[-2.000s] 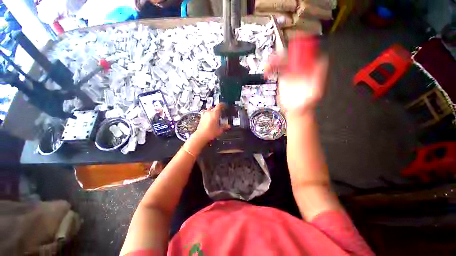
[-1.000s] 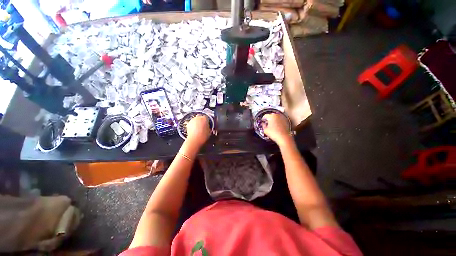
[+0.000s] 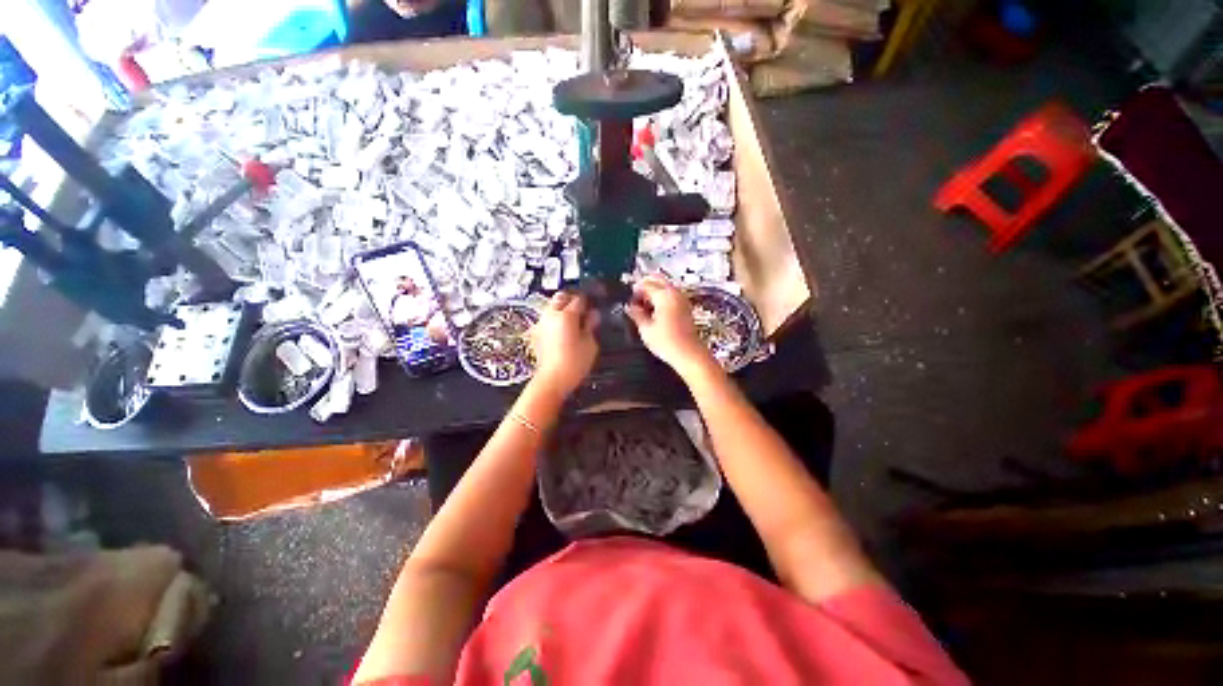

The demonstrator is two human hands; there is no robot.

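Observation:
A dark green hand press (image 3: 610, 221) stands straight in front of me on the black table edge. My left hand (image 3: 566, 335) and my right hand (image 3: 664, 322) meet at the dark fixture block (image 3: 617, 351) under the press, fingertips bent inward. Anything between the fingers is too small to tell. The left parts bowl (image 3: 499, 343) with brassy bits is beside my left hand. The right parts bowl (image 3: 726, 328) is beside and partly behind my right hand. The press's red knob (image 3: 645, 142) shows behind the column.
Pale housings (image 3: 362, 161) are heaped behind the press, inside a wooden side board (image 3: 767, 221). A lit smartphone (image 3: 402, 306) lies left of the left bowl. A second press (image 3: 134, 215) is far left. An open bag of grey pieces (image 3: 628, 472) is below the table edge. Red stools (image 3: 1019, 174) stand right.
My right hand was up on the red knob, then both hands were in the two bowls. Now both have left the bowls and come together at the fixture. The knob is back behind the column.

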